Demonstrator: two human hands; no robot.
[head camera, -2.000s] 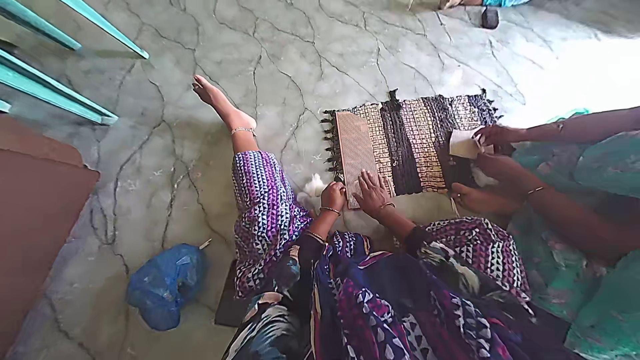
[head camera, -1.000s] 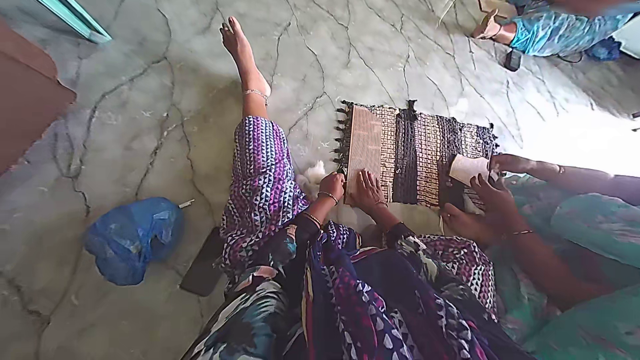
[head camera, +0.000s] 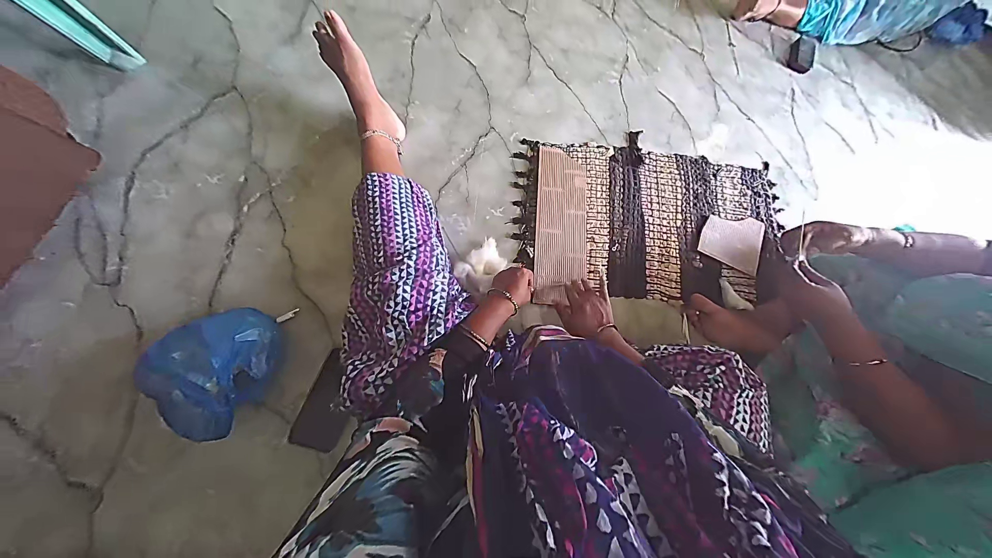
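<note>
A ribbed tan board, perhaps corrugated cardboard (head camera: 560, 221), lies along the left end of a striped woven mat (head camera: 660, 217) with dark fringes. At the board's lower left corner is my left hand (head camera: 513, 285), fingers curled; whether it pinches something is too small to tell. My right hand (head camera: 587, 308) rests with fingers spread on the board's lower right edge. White fluffy fibre (head camera: 483, 262) lies just left of the mat, beside my left hand. A smaller pale ribbed piece (head camera: 731, 243) sits on the mat's right part.
At the right a co-worker's hands (head camera: 810, 271) are raised near the mat's edge, one with a thin stick-like thing. A blue plastic bag (head camera: 211, 372) and a dark flat object (head camera: 319, 407) lie on the floor to the left. Another person's foot (head camera: 771, 11) is at the top right.
The co-worker's hands have let go of the pale ribbed piece, which now lies on the mat. My hands stay at the board's lower end.
</note>
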